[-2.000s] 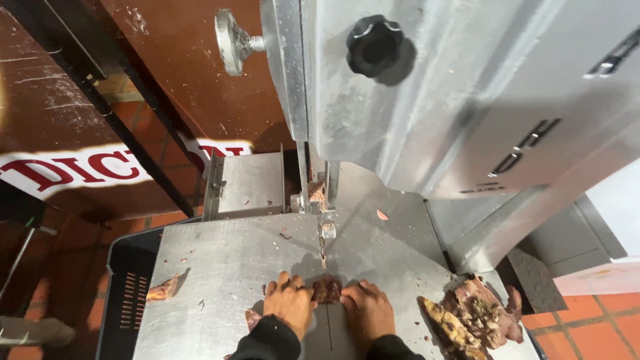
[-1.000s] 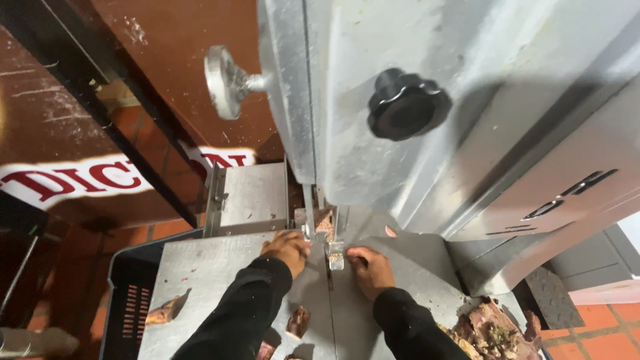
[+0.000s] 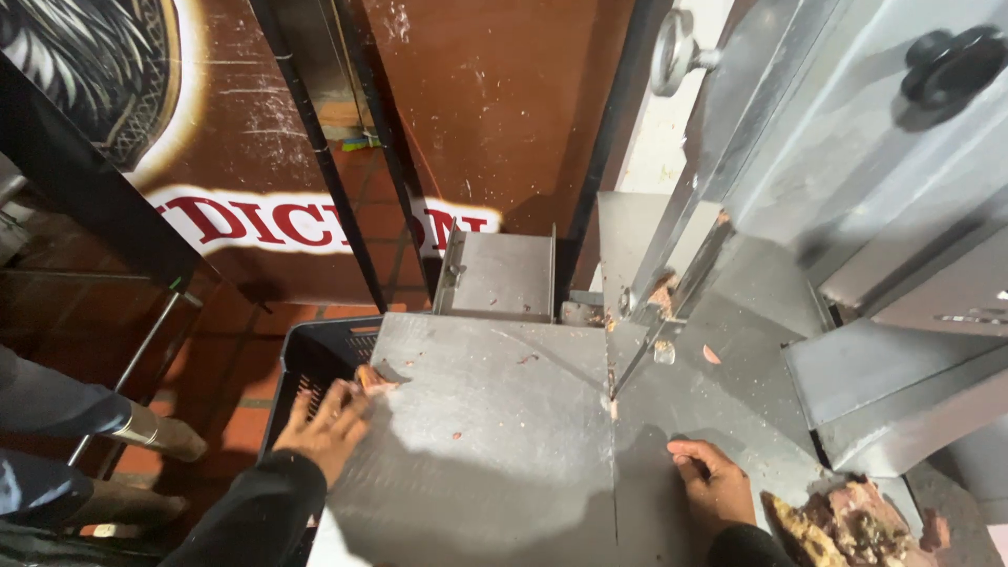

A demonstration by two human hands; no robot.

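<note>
At the left edge of the metal saw table, my left hand has its fingers spread, close behind a small piece of meat; whether it touches the piece is unclear. My right hand hovers over the right part of the table, fingers curled, nothing seen in it. The upright band saw stands beyond it, with meat scraps near its blade area. Chunks of meat and fat lie at the lower right.
A dark plastic crate sits below the table's left edge. A metal side tray is behind the table. At far left, another person's legs in boots stand on the tiled floor. Brown panels rise behind.
My left hand has moved from near the blade to the table's left edge. My right hand has drawn back from the blade. The meat pieces at the near left part are no longer there. The view has swung left.
</note>
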